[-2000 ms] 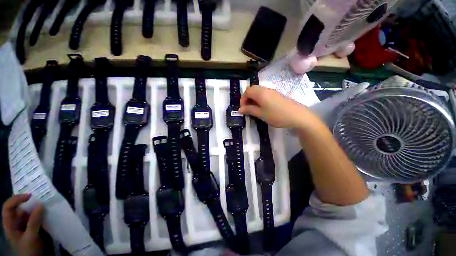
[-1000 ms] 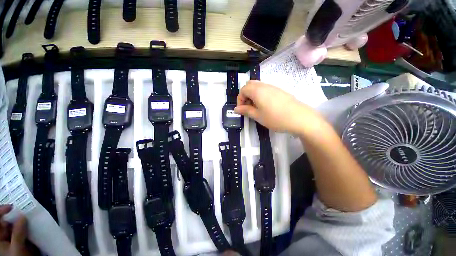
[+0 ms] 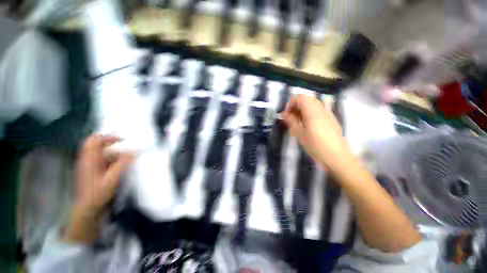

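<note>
The head view is strongly blurred. My left hand (image 3: 99,181) is at the left, its thumb and fingers closed on the long white label sheet (image 3: 120,101), which hangs past it. My right hand (image 3: 315,125) is over the upper right part of the foam tray, thumb and fingertips together; whether a label is between them cannot be told. Black smartwatches (image 3: 245,181) lie in rows in the white foam tray (image 3: 262,210). The labels on their faces are smeared by the blur.
A light wooden board (image 3: 205,37) runs behind the tray, with black straps over it. A dark phone (image 3: 356,53) lies at its right. A grey round fan (image 3: 454,184) stands at the right, with a printed sheet (image 3: 368,114) beside the tray. White material (image 3: 32,77) is at far left.
The view has swung left and blurred. My left hand and the label sheet show further into the picture. My right hand was at a labelled watch face; its contact is now unclear.
</note>
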